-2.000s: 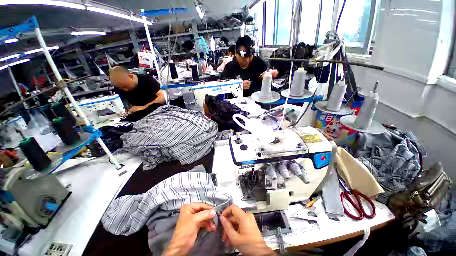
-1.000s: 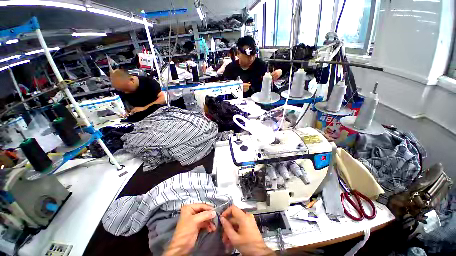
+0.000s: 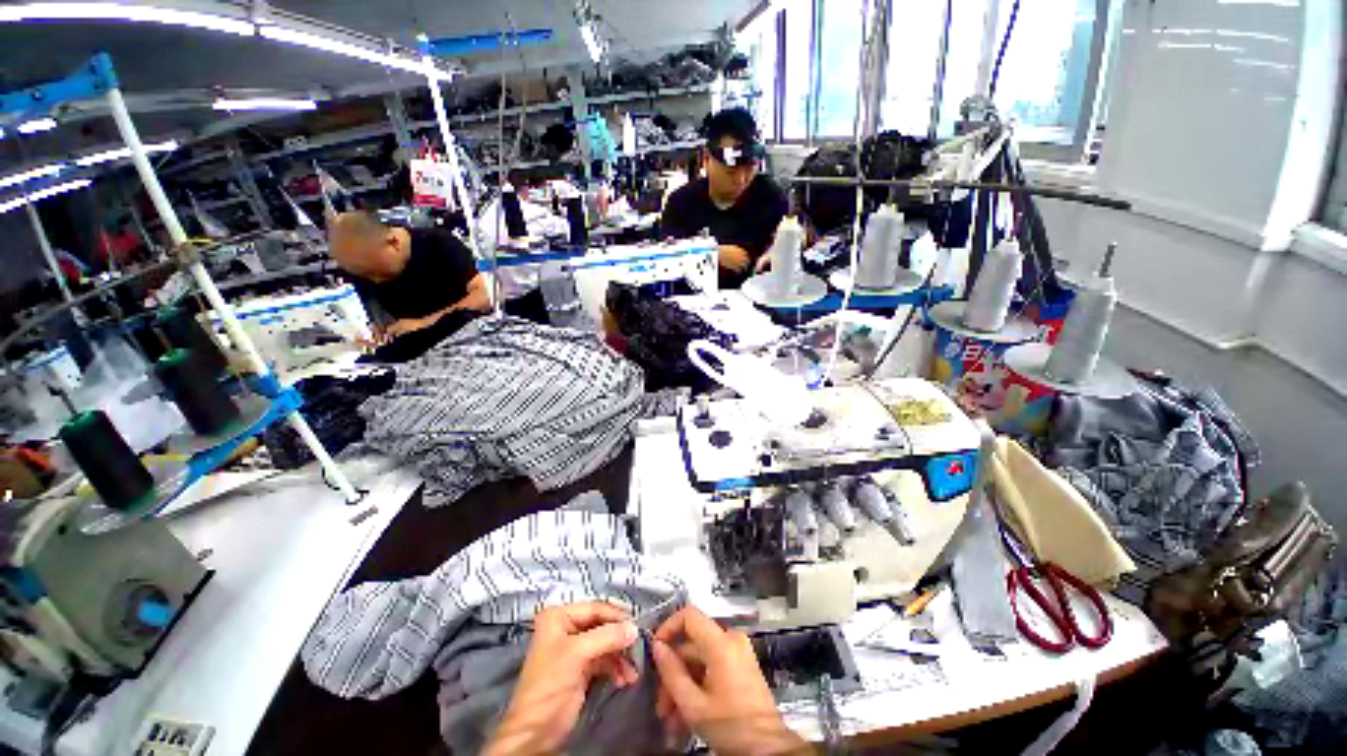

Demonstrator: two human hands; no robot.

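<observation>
A garment piece (image 3: 517,569) of striped fabric joined to plain dark grey cloth lies left of the overlock machine (image 3: 827,488) and under my hands. My left hand (image 3: 572,668) pinches the grey edge between thumb and fingertips. My right hand (image 3: 709,672) pinches the same edge just to the right. The fingertips of both hands nearly touch. A thread or small tool between the fingers is too small to make out.
Red-handled scissors (image 3: 1058,603) lie right of the machine beside a cream piece (image 3: 1056,510). A heap of striped fabric (image 3: 502,392) lies beyond the work. Thread cones (image 3: 882,248) stand behind the machine. Another machine (image 3: 111,591) is at left. Two people sit working further back.
My hands stay in nearly the same place, with only slight finger movement at the cloth edge. The person at the back centre has shifted their head and arms.
</observation>
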